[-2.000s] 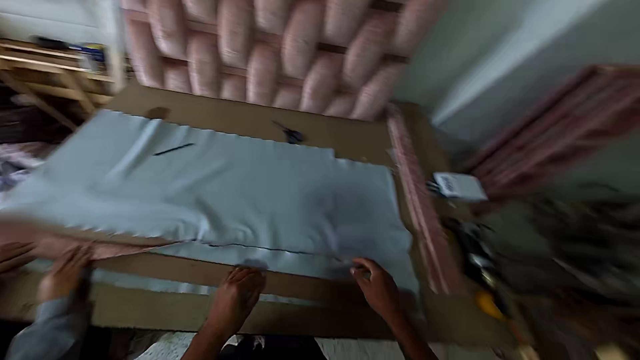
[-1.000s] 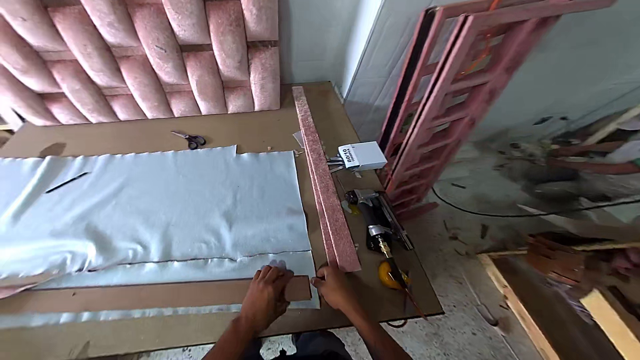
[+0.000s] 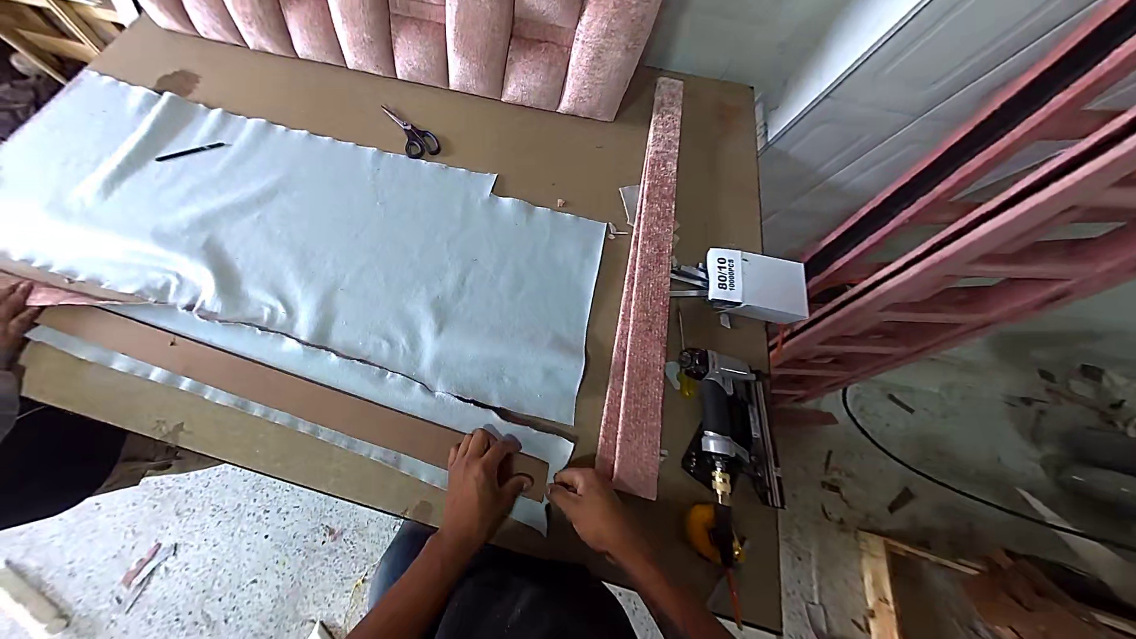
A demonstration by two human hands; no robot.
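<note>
A long brown strip of board point(image 3: 337, 382) lies on pale blue fabric point(image 3: 461, 266) along the near side of the table. My left hand point(image 3: 484, 475) presses on the strip's right end, fingers bent over it. Just right of it, my right hand point(image 3: 590, 506) pinches the fabric's edge at the strip's end between thumb and fingertips. The upper fabric is folded back, its wavy edge running above the strip. At the far left, a co-worker's hand point(image 3: 13, 311) touches pink fabric point(image 3: 67, 293).
Scissors point(image 3: 413, 138) and a black pen point(image 3: 191, 152) lie farther back. Pink covered strips point(image 3: 648, 311), a staple box point(image 3: 759, 284) and a pneumatic stapler point(image 3: 728, 408) are at right. A pink channelled panel point(image 3: 444, 44) stands behind; pink frames point(image 3: 958, 231) lean beyond the table's right edge.
Two seconds ago my hands were apart along the strip; now they are close together at its right end. Since one second ago, my left hand has stayed on that end. The view has shifted.
</note>
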